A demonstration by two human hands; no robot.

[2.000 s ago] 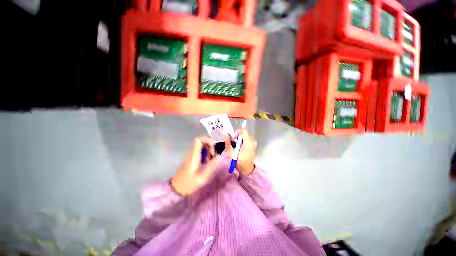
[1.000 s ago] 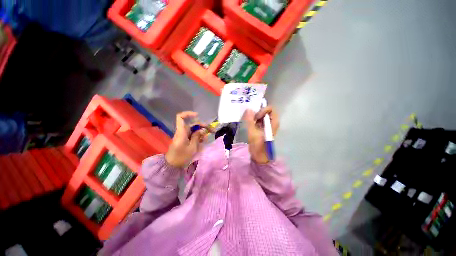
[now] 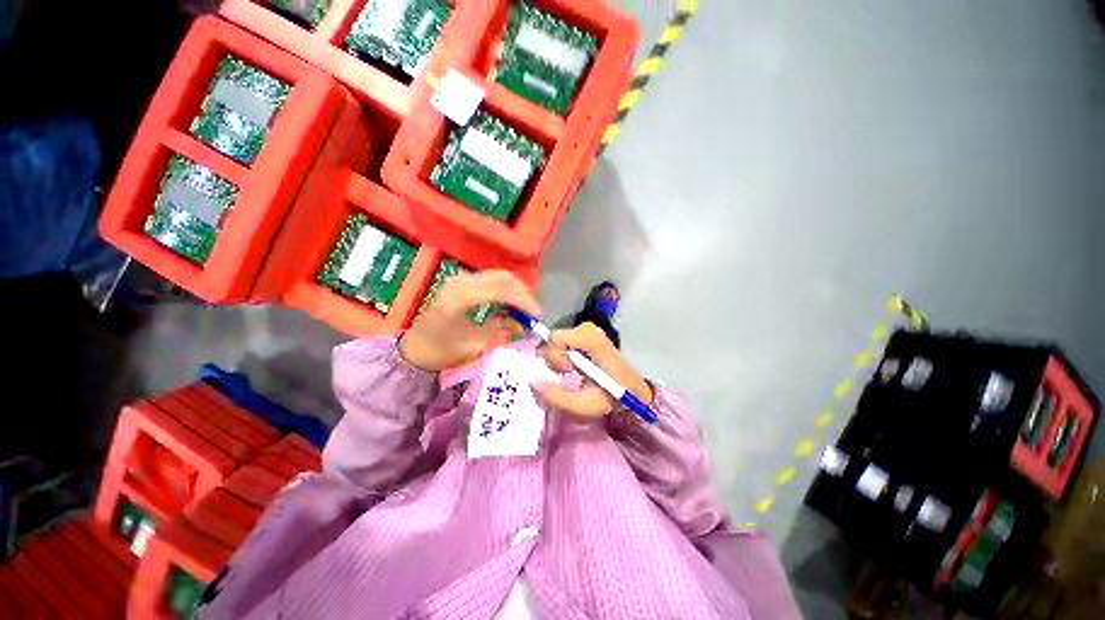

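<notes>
My right hand (image 3: 596,373) holds a white marker pen (image 3: 591,369) with a blue end, and pinches a white paper slip (image 3: 507,406) with blue handwriting in front of my chest. My left hand (image 3: 470,317) holds the dark blue pen cap (image 3: 521,317) at the pen's tip; whether the cap is fully on cannot be told. Just beyond the hands stand red-orange foam trays (image 3: 406,170) with green circuit boards (image 3: 487,166) in their pockets. Another white slip (image 3: 457,97) lies on a tray rim.
More red foam trays (image 3: 230,484) stand at the lower left beside a blue base (image 3: 261,402). Black crates (image 3: 927,448) with white labels and some red trays stand at the right. Yellow-black tape (image 3: 651,73) marks the grey floor (image 3: 776,182). My shoe (image 3: 602,305) shows beyond my right hand.
The view has turned and the red tray stack is nearer. My left hand has come over to the pen with the cap. The slip has swung down against my chest, and the pen now lies slanted.
</notes>
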